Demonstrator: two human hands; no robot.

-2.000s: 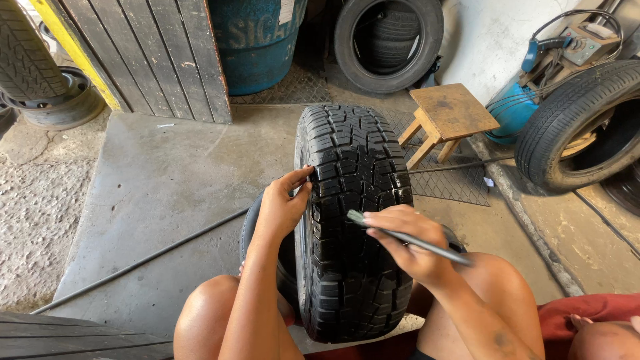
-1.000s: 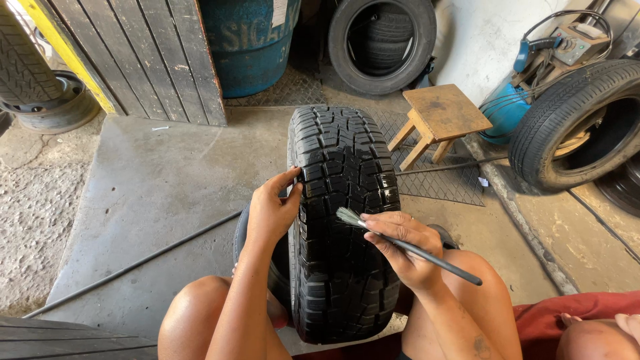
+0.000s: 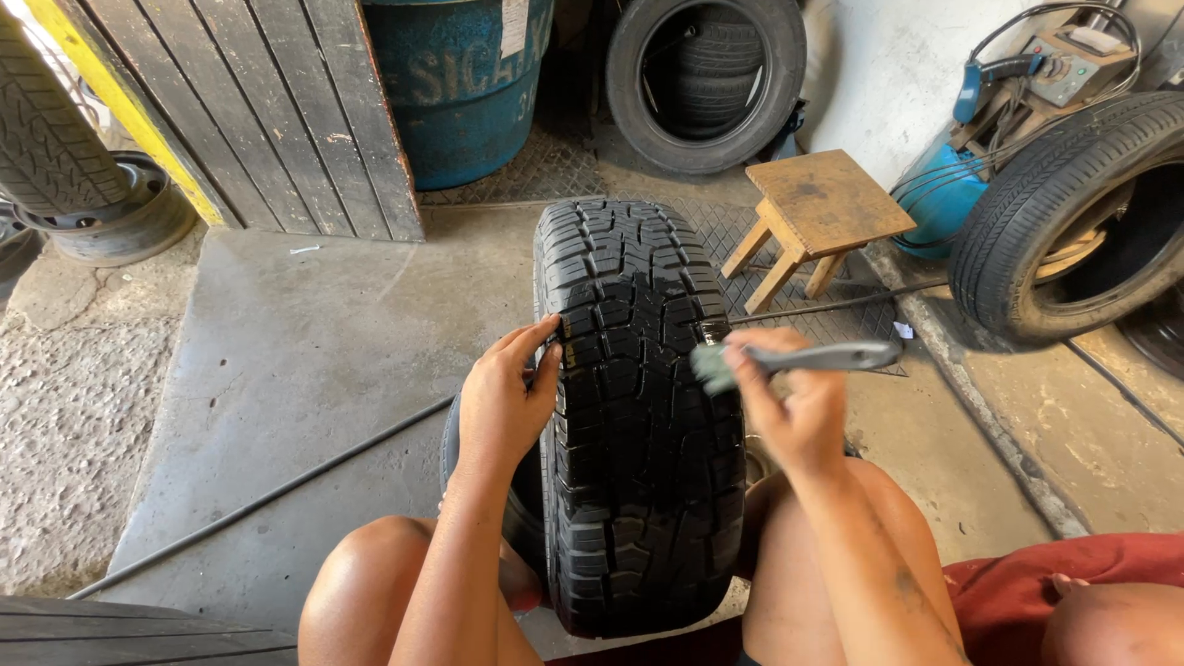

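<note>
Between my knees a black tire (image 3: 643,416) stands upright, its tread facing me and shining wet over much of its middle. My left hand (image 3: 511,393) rests on the tread's left edge, thumb and fingers against the rubber, holding no tool. A grey-handled brush (image 3: 819,357) is gripped in my right hand (image 3: 786,398); its pale bristles, slightly blurred, are at the right edge of the tread. Part of another tire (image 3: 451,444) shows low behind my left forearm.
A wooden stool (image 3: 830,199) stands beyond the tire, with a blue drum (image 3: 453,102) and a leaning tire (image 3: 624,65) behind. Another tire (image 3: 999,222) is at right. A hose (image 3: 277,495) crosses the floor at left. Part of another person (image 3: 1119,624) shows at lower right.
My right hand has moved the brush from the middle of the tread to its right edge, and the handle now lies nearly level. My left hand stays at the left edge.
</note>
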